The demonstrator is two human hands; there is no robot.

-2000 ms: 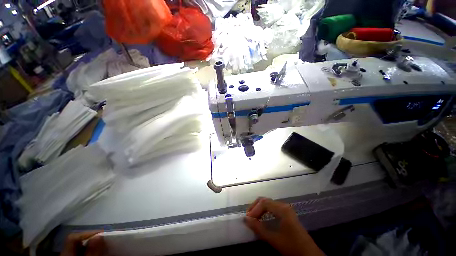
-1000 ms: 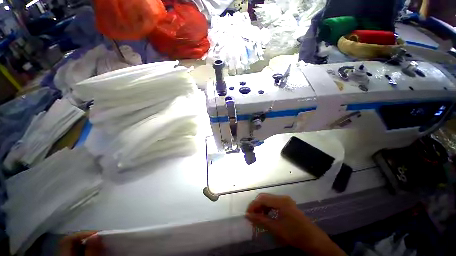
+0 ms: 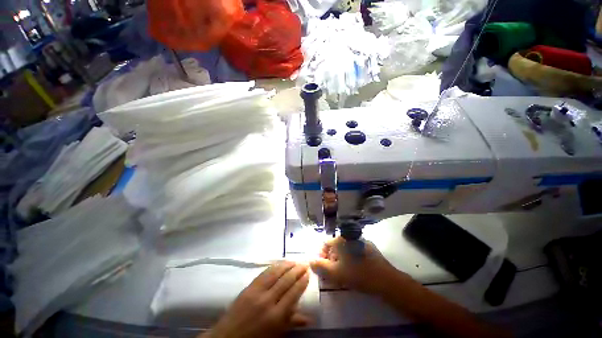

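Observation:
A white fabric piece lies on the table, its right end running to the needle area of the white sewing machine. My left hand lies on the right part of the piece, fingers together, pressing it down. My right hand is just in front of the presser foot area, fingertips at the fabric's right end. The lamp glare and the machine's black knob hide part of the fingers and the needle. Whether my right fingers pinch the fabric is hard to tell.
A tall stack of white pieces stands left of the machine head. A flatter white bundle lies at far left. A black phone and a small black object lie right of the needle. Orange-red bags are behind the stack.
Both hands have moved from the table's front edge to the needle area, bringing the fabric piece with them. The left hand now lies flat on it. The view has moved closer to the machine.

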